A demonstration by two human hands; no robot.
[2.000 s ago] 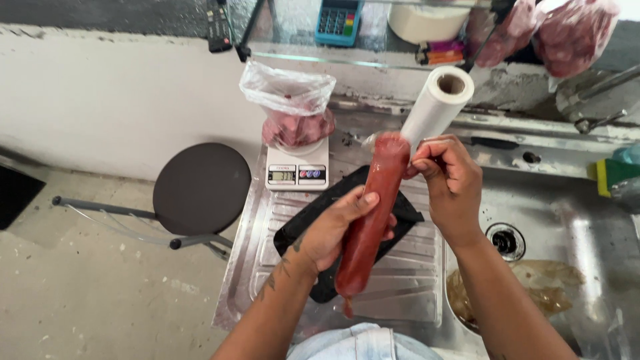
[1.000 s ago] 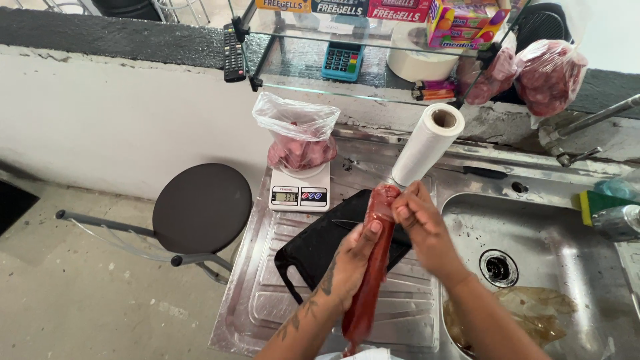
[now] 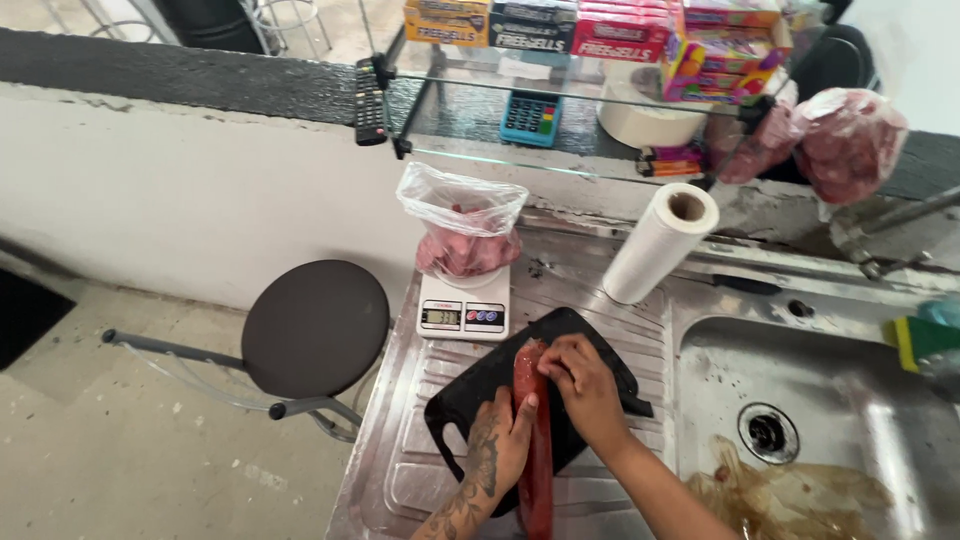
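A long red sausage in a shiny casing (image 3: pixel 535 457) lies lengthwise over the black plastic cutting board (image 3: pixel 480 375). Around its middle, my left hand (image 3: pixel 504 435) holds it from the left side. The fingertips of my right hand (image 3: pixel 585 382) pinch at its upper end. A dark handle or blade tip sticks out at the board's right edge, partly hidden. Behind the board, a white digital kitchen scale (image 3: pixel 463 307) carries an open clear plastic bag of raw meat pieces (image 3: pixel 469 244). A roll of clear plastic bags (image 3: pixel 656 244) stands upright to the right of the scale.
At right is the steel sink (image 3: pixel 720 367) with a wet brownish plastic bag (image 3: pixel 795 491) and a sponge (image 3: pixel 911 345). A dark-handled knife (image 3: pixel 746 284) lies on its back rim. A glass shelf (image 3: pixel 525 161) with candy boxes overhangs the back; a round stool (image 3: pixel 315 328) stands left.
The sausage, held up in both hands two seconds ago, is now lower, over the board. My right hand stays at its upper end. The view has shifted, showing more of the shelf.
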